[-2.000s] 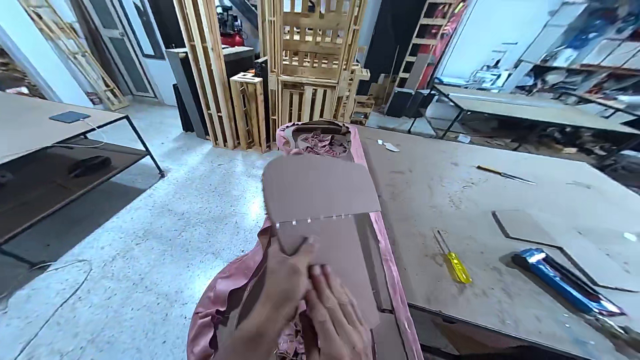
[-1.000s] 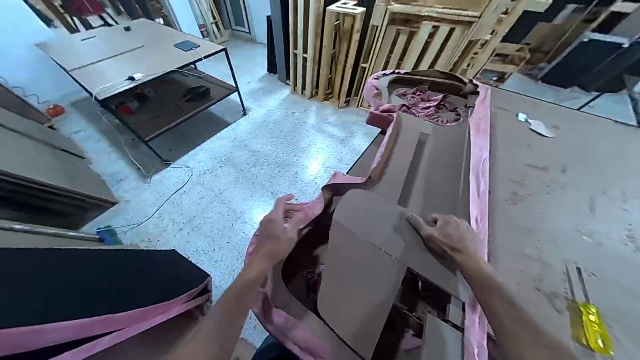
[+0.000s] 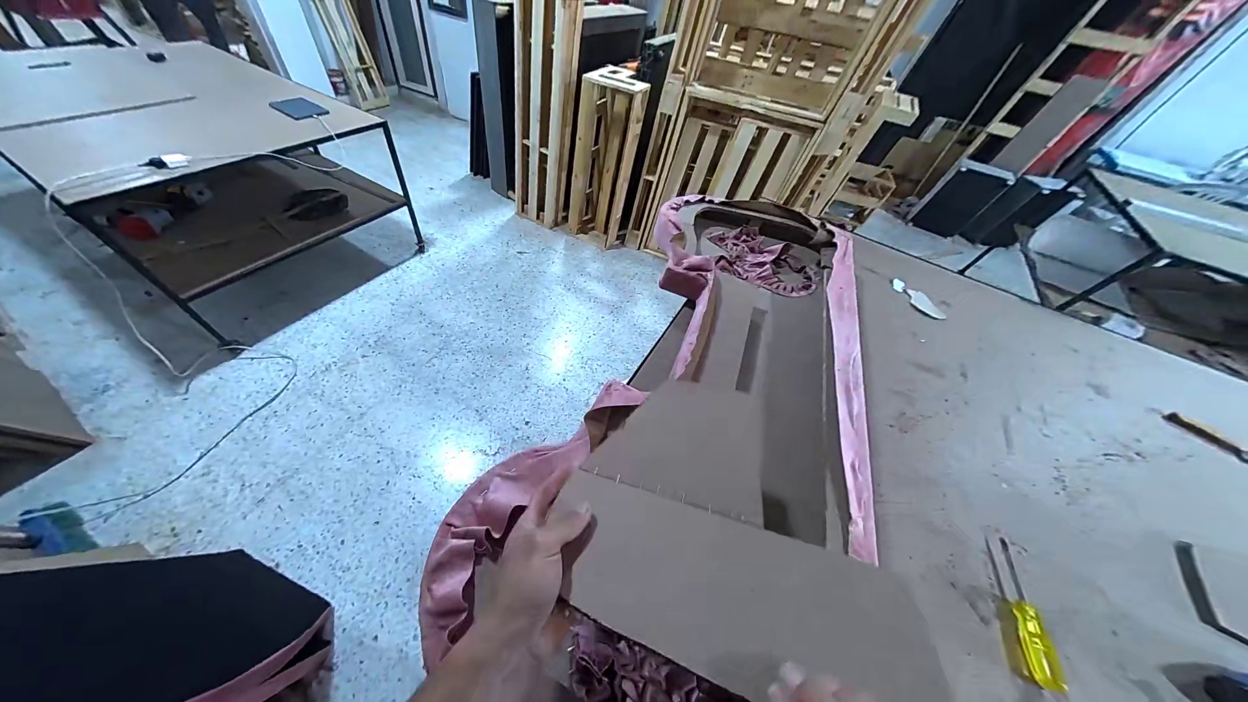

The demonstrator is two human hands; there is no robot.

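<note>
My left hand [image 3: 531,565] grips the left edge of a stapled brown board panel [image 3: 721,575], thumb on top. My right hand [image 3: 814,682] shows only its fingertips at the bottom edge, against the same panel; its grip is hidden. A row of staples crosses the panel. Beneath it lies a long upholstery frame edged in pink fabric [image 3: 851,390], with ruffled pink fabric [image 3: 760,258] in its far end. More pink fabric [image 3: 468,536] hangs over the left side, beside my left hand.
On the worktable [image 3: 1004,429] lie a yellow-handled two-pronged tool [image 3: 1033,643], a white putty knife [image 3: 919,299] and a slim tool [image 3: 1204,436]. Wooden frames [image 3: 609,146] stand behind. A second table [image 3: 224,97] is at the left; a black panel [image 3: 146,624] is at lower left.
The stapled panel has turned, its broad part now nearer me. My left hand has closed on its edge, and my right hand has moved down towards the bottom of the view.
</note>
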